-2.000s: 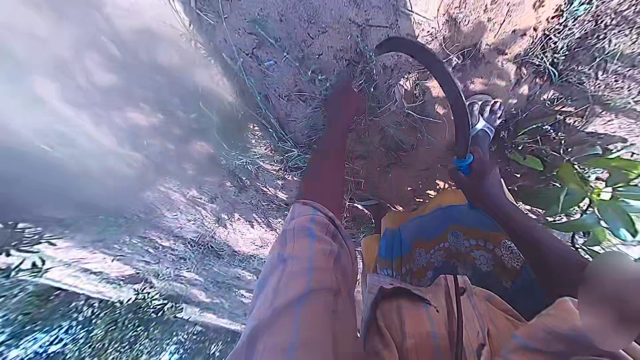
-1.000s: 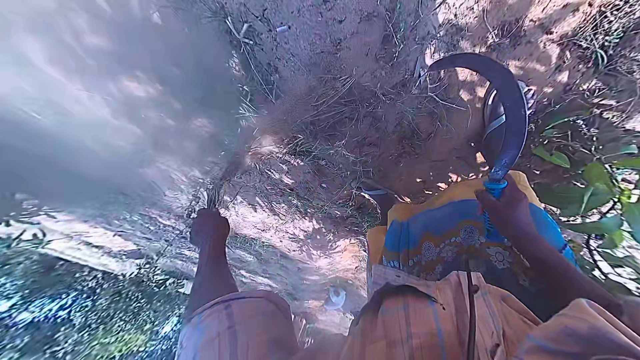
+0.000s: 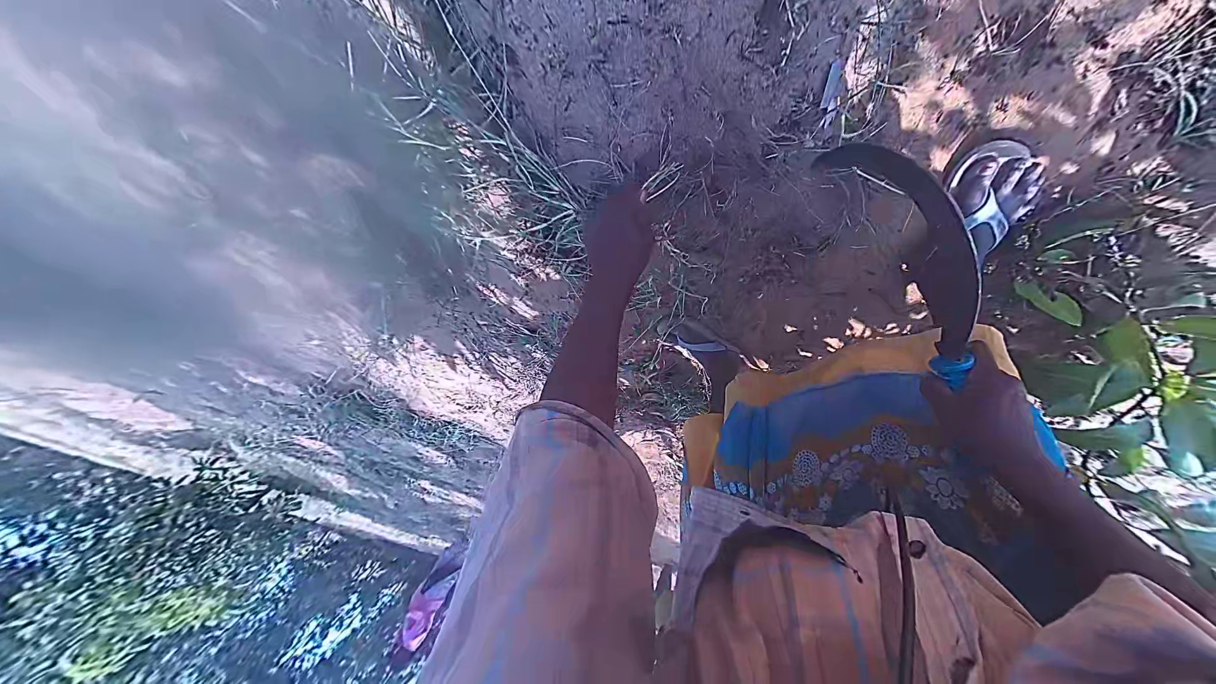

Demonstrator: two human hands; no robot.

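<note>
My right hand point(image 3: 983, 413) is closed around the blue-bound handle of a sickle point(image 3: 950, 242), low at the right in front of a blue and yellow patterned cloth point(image 3: 836, 418). The dark curved blade points up and bends over to the left, above bare soil. My left hand point(image 3: 619, 228) reaches down over the ground at the centre, its fingers closed on a few blades of grass point(image 3: 665, 179). More long grass point(image 3: 532, 161) stands just left of this hand. The blade tip is to the right of it, apart from it.
My sandalled foot point(image 3: 993, 195) is on the soil beside the blade, and another sandal point(image 3: 701, 337) shows below the left hand. A leafy green plant point(image 3: 1130, 370) grows at the right. A pale strip point(image 3: 361, 518) crosses the lower left, with dense foliage point(image 3: 123, 579) beyond it.
My left hand, low at the left with a dusty bunch of grass a second ago, has moved up and right to the grass at the centre. The sickle stays in my right hand.
</note>
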